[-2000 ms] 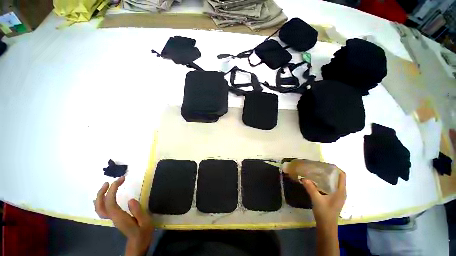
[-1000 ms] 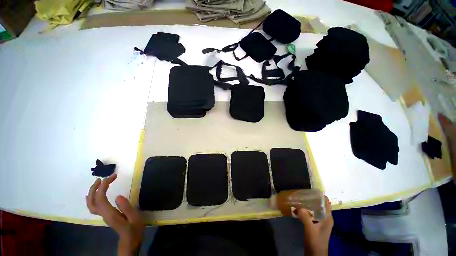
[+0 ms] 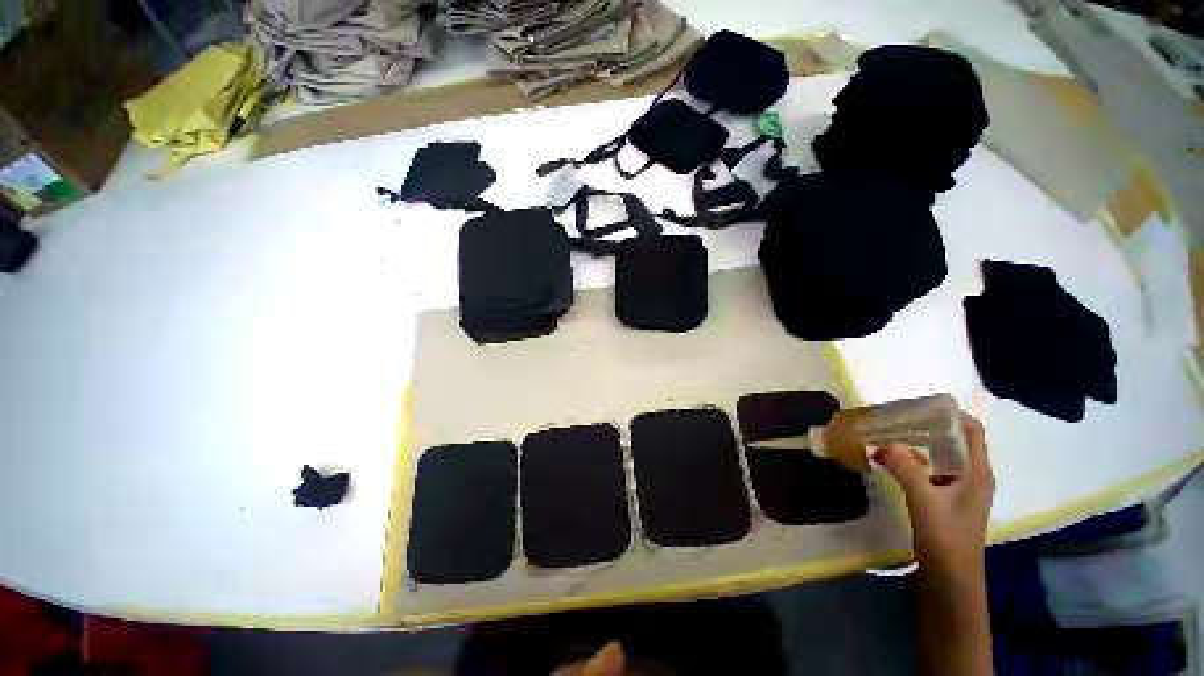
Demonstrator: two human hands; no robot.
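Four black fabric panels lie in a row on the near part of the gluing board (image 3: 594, 357); the leftmost panel (image 3: 462, 512) is at the board's left tape edge. My right hand (image 3: 948, 489) grips the glue bottle (image 3: 898, 433), tilted nearly level with its amber end to the left. Its thin nozzle points left over the rightmost panel (image 3: 808, 491), near that panel's left edge. Whether the tip touches is unclear. My left hand (image 3: 603, 660) is mostly cut off by the bottom edge; only a fingertip shows, so its state cannot be told.
A neat panel stack (image 3: 512, 271) and a smaller panel (image 3: 662, 281) sit at the board's far edge. The large panel stack (image 3: 852, 251) stands right of them. Strap pieces (image 3: 607, 214) lie behind. Irregular black pieces (image 3: 1040, 339) are at right, a black scrap (image 3: 320, 487) at left.
My left hand has left the scrap's side and dropped to the bottom edge. My right hand has moved the bottle from the panels' near edge up and right over the rightmost panel. The view has shifted.
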